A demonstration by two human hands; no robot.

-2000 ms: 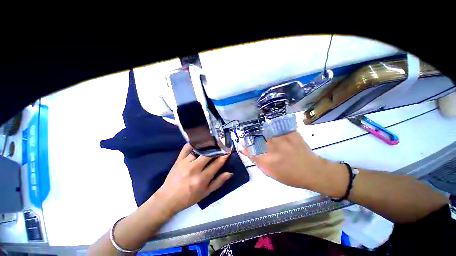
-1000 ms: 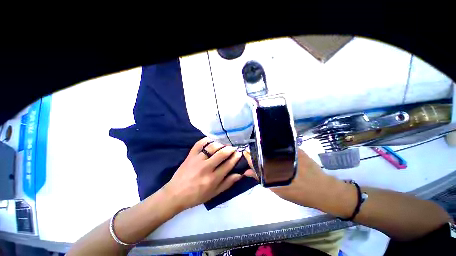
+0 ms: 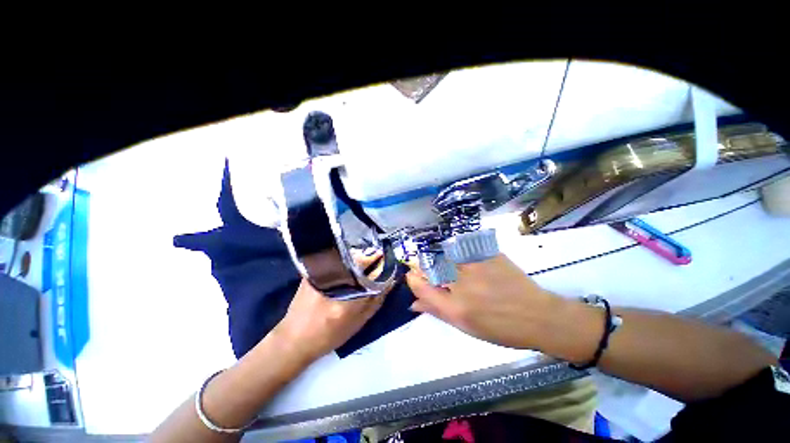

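Note:
The navy fabric piece (image 3: pixel 251 277) lies flat on the white machine table, with pointed projections at its upper left. My left hand (image 3: pixel 325 316) rests on it left of the needle area (image 3: pixel 400 251); the glossy dark guard (image 3: pixel 316 234) hides most of its fingers. My right hand (image 3: pixel 485 303) is just right of the needle area, fingertips at the fabric's edge, partly behind the grey ribbed block (image 3: pixel 472 247). Whether either hand grips the fabric cannot be made out.
The white sewing machine head (image 3: pixel 450 130) spans the back. Chrome tension parts (image 3: pixel 463 203) stand right of the needle. A strapped gold-brown object (image 3: pixel 632 169) and pink and blue snips (image 3: pixel 654 240) lie at right. A pale rounded object (image 3: pixel 777 197) is far right. A measuring strip (image 3: pixel 433 391) runs along the front edge.
The camera view has shifted, so the guard now appears over my left fingers rather than near my right hand. The navy fabric shows less near its front right corner than two seconds ago.

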